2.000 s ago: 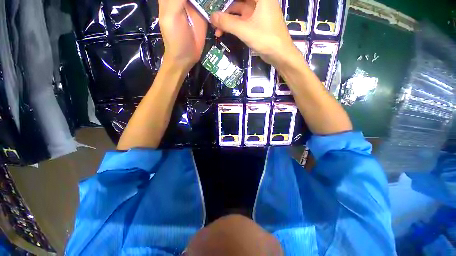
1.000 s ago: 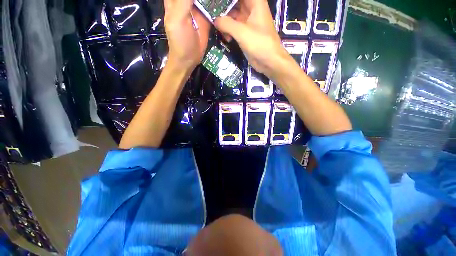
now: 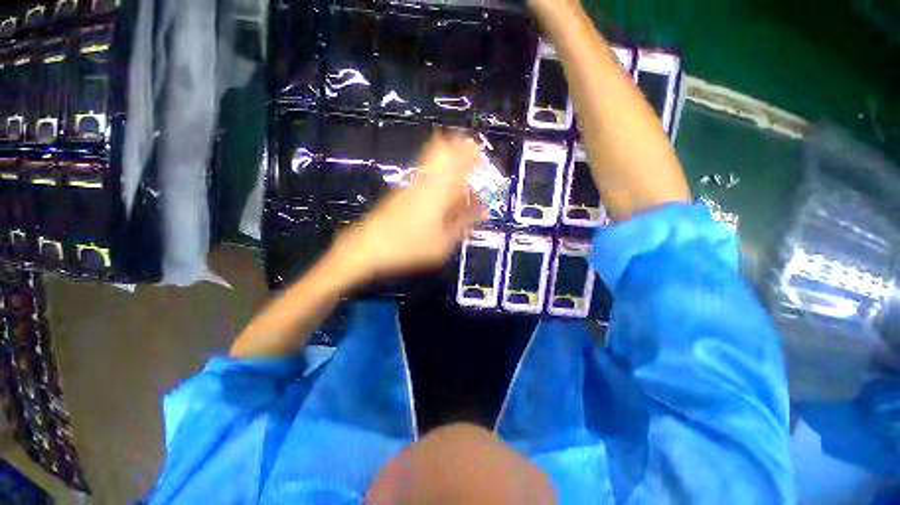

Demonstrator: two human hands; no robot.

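Note:
The black tray (image 3: 336,212) lies in front of me. White-rimmed front housings with dark windows (image 3: 481,271) stand in its pockets on the right side. My left hand (image 3: 429,212) is blurred over the middle of the tray. A bright, blurred patch that looks like the loose circuit board (image 3: 494,189) shows at its fingertips; I cannot tell whether the hand holds it. My right forearm reaches over the housings to the top edge, and the right hand is cut off there. The part-built phone is not visible.
Whitish foam sheets (image 3: 186,148) hang between the black tray and a neighbouring filled tray (image 3: 49,182) at the left. A shiny clear stack (image 3: 839,256) is at the right on the green bench (image 3: 745,143). Small bright parts lie beside the black tray.
The view has shifted, so the tray sits further right and lower. My hands have separated: the left came down beside the loose board, the right went up out of the picture.

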